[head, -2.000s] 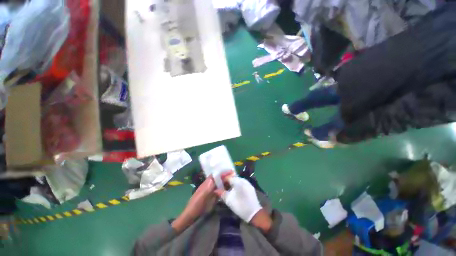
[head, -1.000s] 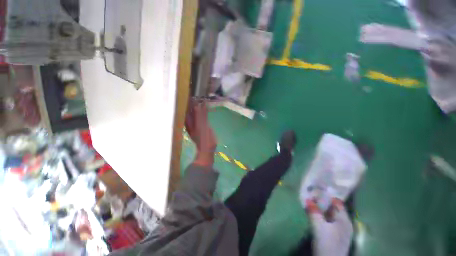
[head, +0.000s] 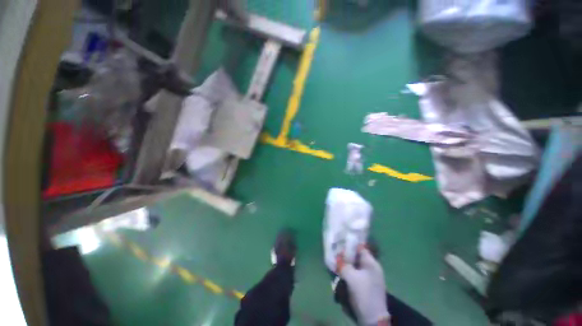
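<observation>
My right hand (head: 364,280), in a thin white glove with bare fingertips, is at the lower centre-right. It grips the lower end of a small white packet or folded cloth (head: 346,223), held above the green floor. The picture is blurred, so what the packet is cannot be told. My left hand is not in view.
A white table's edge (head: 32,127) curves along the far left. Beside it are a red crate (head: 83,159), grey-white pieces (head: 223,121) and a stand. Pale cloth (head: 475,140) and a dark pile (head: 542,255) lie right. A small scrap (head: 355,158) lies on the floor.
My left hand has left the view after being at the table edge. The table has shifted to the far left. My right hand still holds the white packet, now nearer the centre.
</observation>
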